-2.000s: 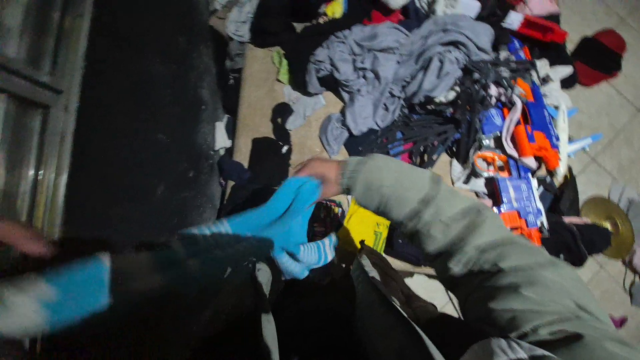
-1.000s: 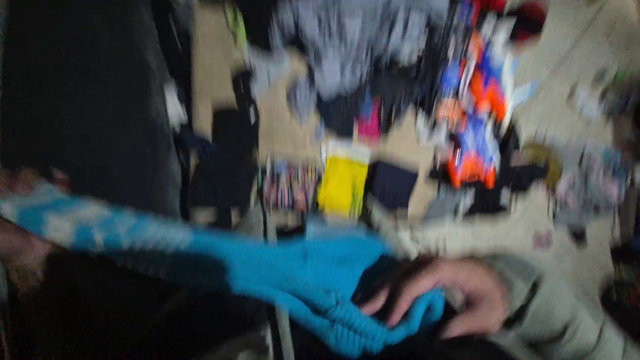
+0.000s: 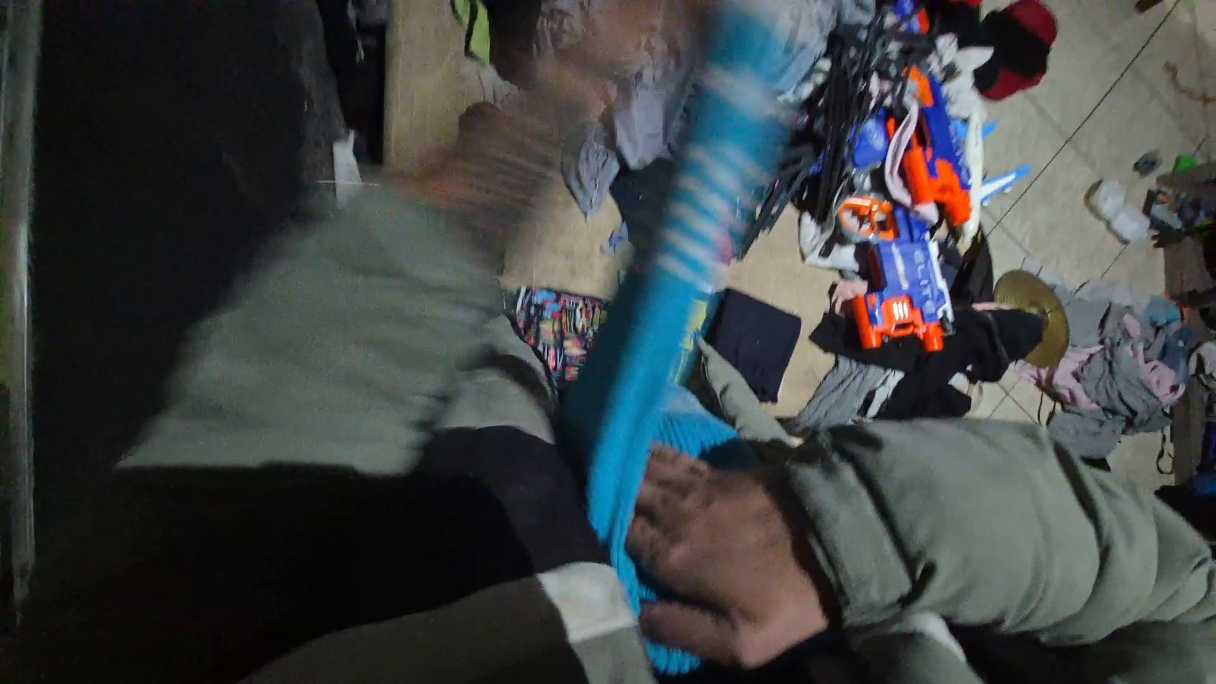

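A long blue knitted garment with white stripes [image 3: 655,285] stretches from my lap up toward the top of the view; it looks like a sock or scarf. My right hand [image 3: 727,560] is closed on its lower, ribbed end near my body. Blurred by motion, my left hand [image 3: 579,76] is raised at the upper middle beside the garment's striped part; whether its fingers grip the cloth cannot be told. Beyond the garment lie a folded dark cloth [image 3: 755,342] and a multicoloured patterned cloth [image 3: 560,328].
Blue and orange toy blasters [image 3: 902,285] lie among black hangers [image 3: 845,104] and clothes. A brass-coloured disc [image 3: 1034,318] rests on dark cloth. Farther right are a heap of grey and pink clothes [image 3: 1111,370] and a red and black cap [image 3: 1016,47].
My left hand has moved from the left edge to the upper middle. The garment, stretched sideways a second ago, now runs upward. My right hand remains at its other end.
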